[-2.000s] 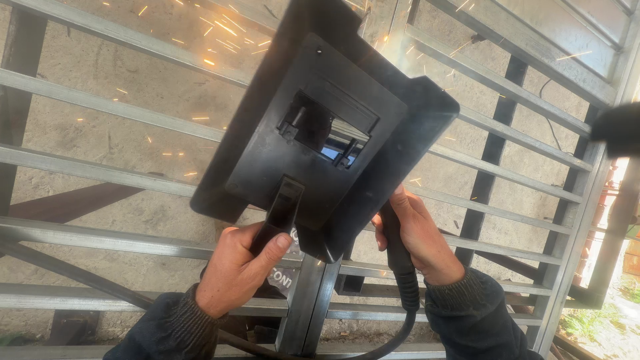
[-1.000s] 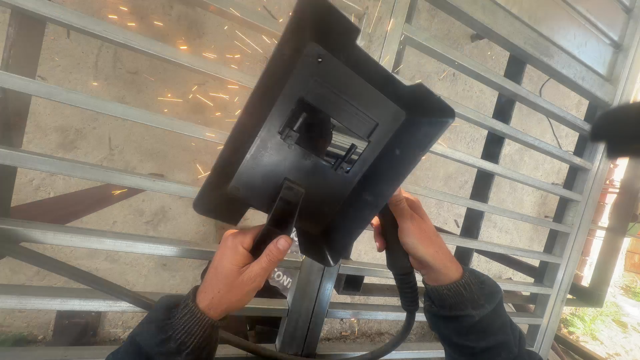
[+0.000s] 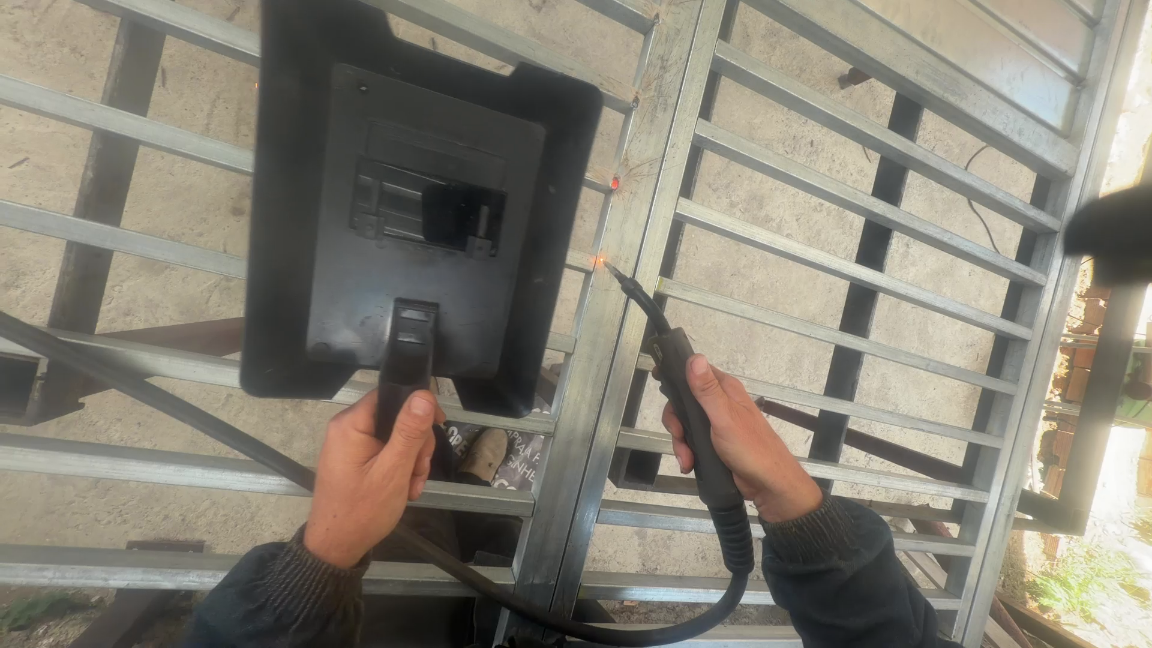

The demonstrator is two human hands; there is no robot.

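My left hand (image 3: 373, 477) grips the handle of a black hand-held welding shield (image 3: 432, 297), which stands upright left of the joint with its inner side and window frame facing me. My right hand (image 3: 738, 432) is closed around the black handle of a MIG welding torch (image 3: 693, 405). The torch's nozzle tip points up and left at a small glowing spot (image 3: 600, 260) where a slat meets the upright of the galvanized steel gate frame (image 3: 598, 360). Another red-hot weld spot (image 3: 615, 184) glows higher on the same upright. The torch cable curves below both hands.
The steel slats (image 3: 864, 333) lie over dark steel supports (image 3: 868, 252) above a concrete floor (image 3: 765, 225). The black torch cable (image 3: 180, 405) crosses at the left. A shoe (image 3: 484, 453) shows below the slats. A blurred dark object (image 3: 1111, 236) is at the right edge.
The shield has moved left and turned more upright, so that the torch's neck and tip show beside it. The spray of flying sparks has ceased, and glowing spots are now visible at the joints.
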